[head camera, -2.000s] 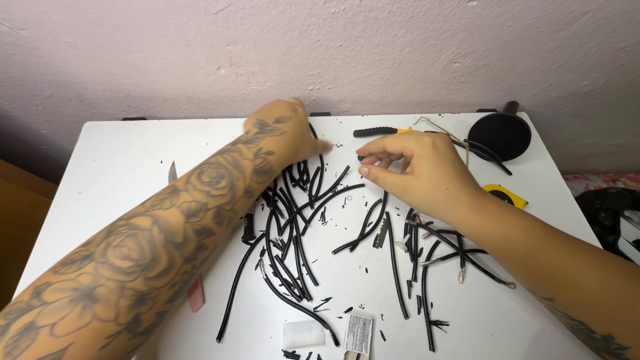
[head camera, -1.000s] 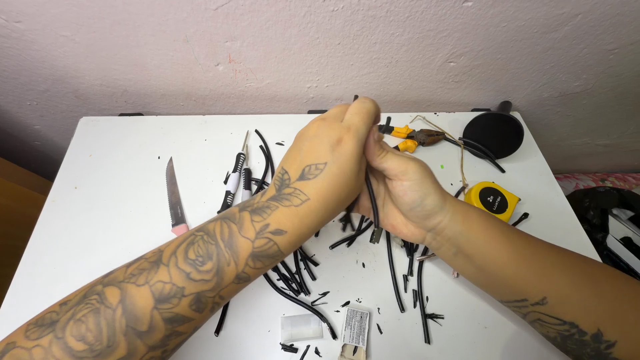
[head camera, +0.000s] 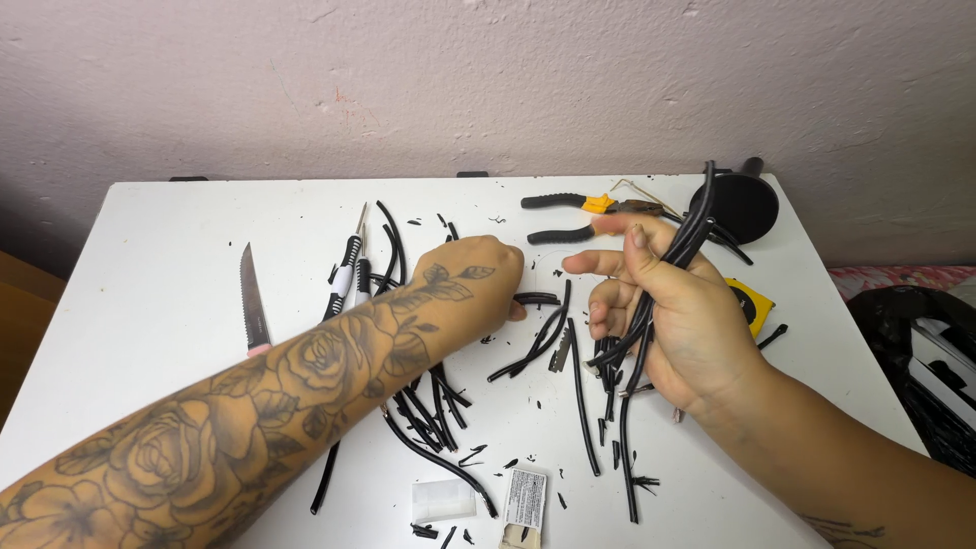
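Observation:
My right hand (head camera: 667, 305) holds a bundle of black cable pieces (head camera: 662, 293) between thumb and palm, its other fingers spread. To its left, my left hand (head camera: 476, 282) is curled, with short black cable pieces (head camera: 538, 298) poking out beside its fingers; whether it grips them is hard to tell. Below my left wrist lies a pile of black cable pieces (head camera: 427, 415), partly hidden by the forearm. Two crossed cable pieces (head camera: 543, 339) and a serrated blade (head camera: 560, 351) rest on the white table (head camera: 175, 305) between the hands.
Pliers with black and yellow handles (head camera: 560, 200) and a round black object (head camera: 740, 207) lie at the back right, a yellow tape measure (head camera: 751, 306) behind my right hand. Left are a serrated knife (head camera: 252, 305) and two screwdrivers (head camera: 345, 278). A small box (head camera: 524, 499) and clear plastic case (head camera: 442, 501) sit in front.
My hands, together one second ago, are now apart. My right hand has moved right with a cable bundle showing in it; my left hand has moved left toward the pile.

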